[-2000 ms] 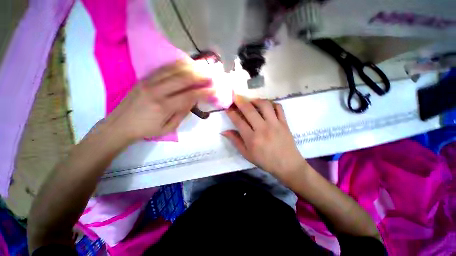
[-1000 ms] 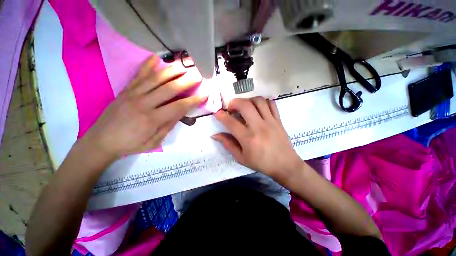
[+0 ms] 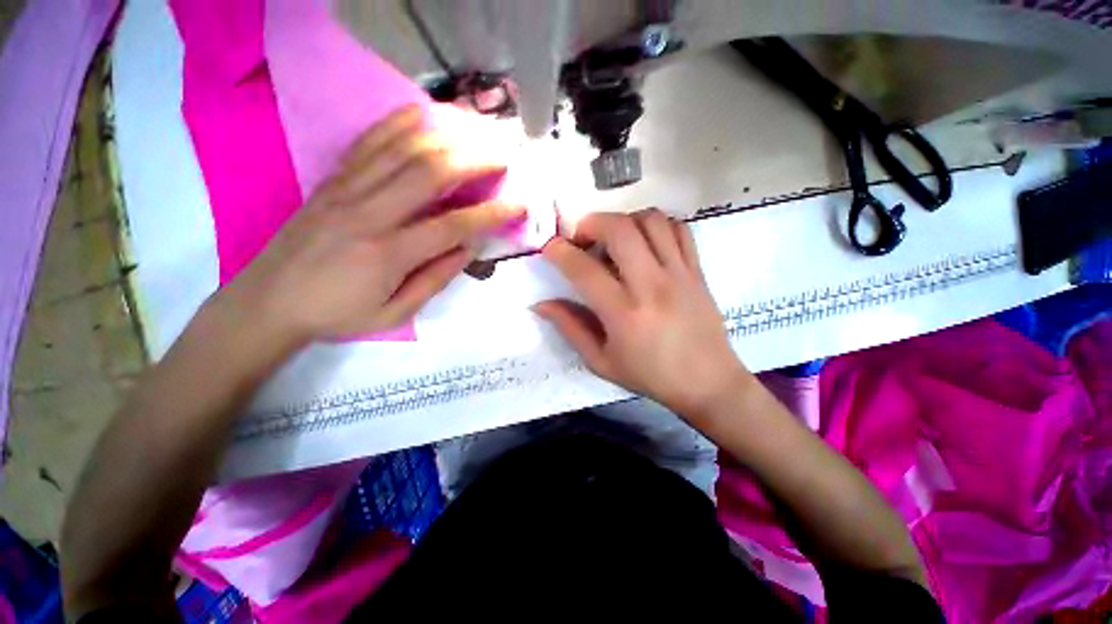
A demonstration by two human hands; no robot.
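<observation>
A light-pink fabric panel (image 3: 320,92) lies over a hot-pink panel (image 3: 239,134), both running from the upper left to the needle area of the cream sewing machine (image 3: 533,55). My left hand (image 3: 372,238) lies on the panels left of the needle, fingers bent, with hot pink showing between the fingers. My right hand (image 3: 646,299) is just right of and below the needle, thumb and fingertips at the fabric edge; whether it pinches cloth is unclear. Lamp glare hides the presser foot, needle and fabric edge there.
Black scissors (image 3: 863,152) lie under the machine arm at right. A flat black object (image 3: 1058,226) lies at the right end of the white table (image 3: 841,293). A light-pink strip (image 3: 37,183) lies at far left. Pink fabric piles (image 3: 976,451) and a blue basket (image 3: 402,488) are below the table.
The camera view has shifted slightly. Both hands stay by the needle with little change of place. More hot pink shows between the left hand's fingers than one second ago.
</observation>
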